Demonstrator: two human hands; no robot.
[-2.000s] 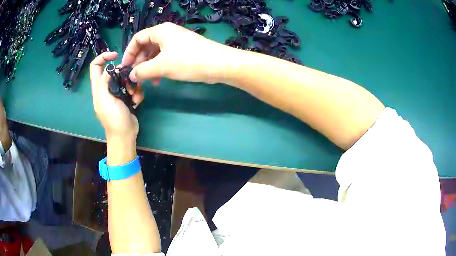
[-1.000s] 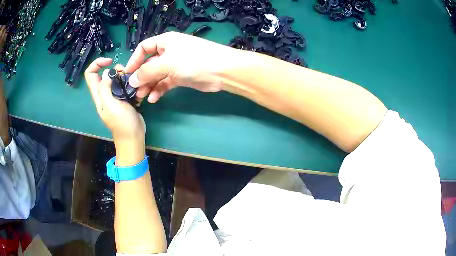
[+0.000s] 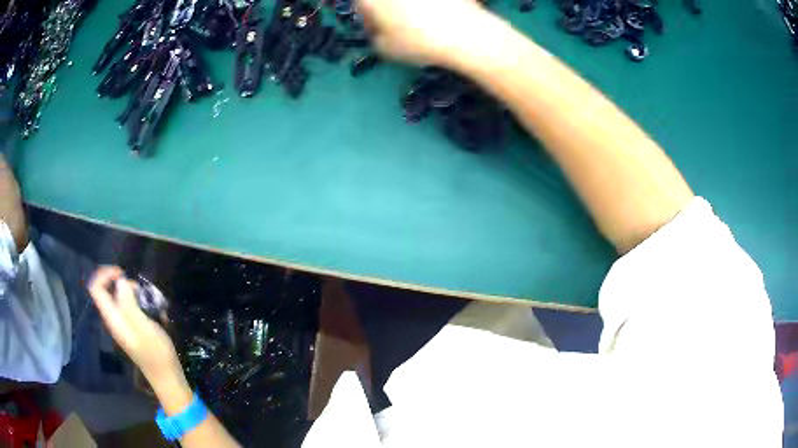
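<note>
My left hand (image 3: 131,319), with a blue wrist strap (image 3: 182,416), is below the table edge at the left, over the floor carton. It holds a small dark rounded part (image 3: 150,298) at its fingers; the part is blurred. My right hand (image 3: 407,26) is at the top edge of the picture, over the heap of black curved parts (image 3: 472,122). It is blurred and its fingertips are partly cut off, so any held part cannot be seen. A heap of slim black housings (image 3: 249,61) lies left of it.
Small curved black parts (image 3: 604,17) lie at the far right. A glittering green and silver heap (image 3: 44,79) is at the far left. The open carton (image 3: 339,350) below the table edge holds dark pieces with green glints. A neighbour's arm and pale sleeve (image 3: 39,306) show at left.
My hands have parted. My left hand has moved down from above the table to the carton with the dark part. My right hand has moved up and away to the heap.
</note>
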